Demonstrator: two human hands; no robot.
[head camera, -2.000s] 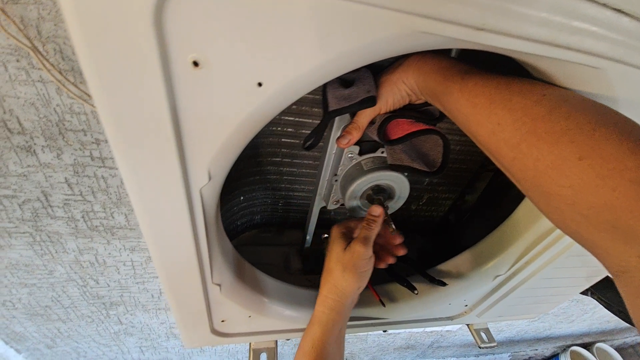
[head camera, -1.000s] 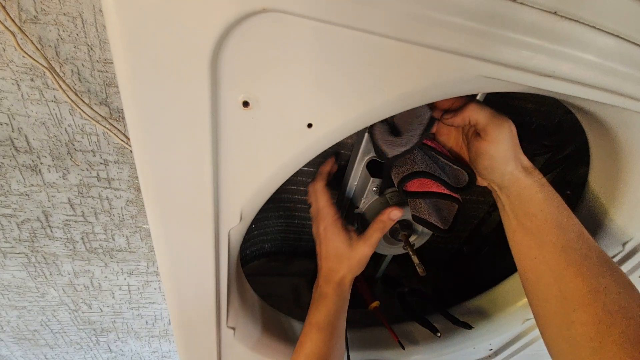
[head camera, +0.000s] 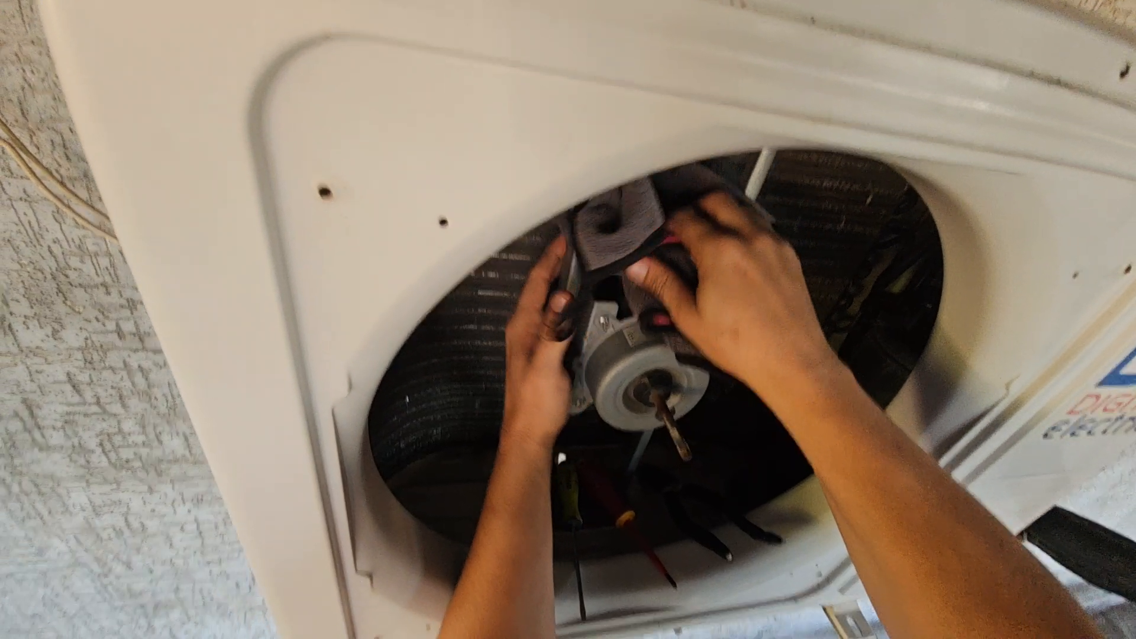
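A fan motor (head camera: 635, 377) with a rusty shaft (head camera: 670, 424) sits on a metal bracket inside the round opening of an air conditioner's outdoor unit. Grey and black fabric with red parts (head camera: 619, 224), apparently a strap or a glove, lies over the bracket above the motor. My right hand (head camera: 741, 284) grips this fabric between thumb and fingers. On the bracket's left side, my left hand (head camera: 541, 346) has its fingers curled at the bracket and the dark edge of the fabric; what it holds, if anything, is hidden.
The white casing (head camera: 213, 266) surrounds the opening, with the finned coil (head camera: 444, 382) behind. At the opening's lower rim lie a yellow-green screwdriver (head camera: 570, 497), a red screwdriver (head camera: 635, 528) and black-handled pliers (head camera: 701, 524). A textured wall (head camera: 98, 355) with a thin cable stands at left.
My left hand, at the motor shaft two seconds ago, is now up at the bracket's left side. My right hand has stayed with the fabric. The view has shifted closer.
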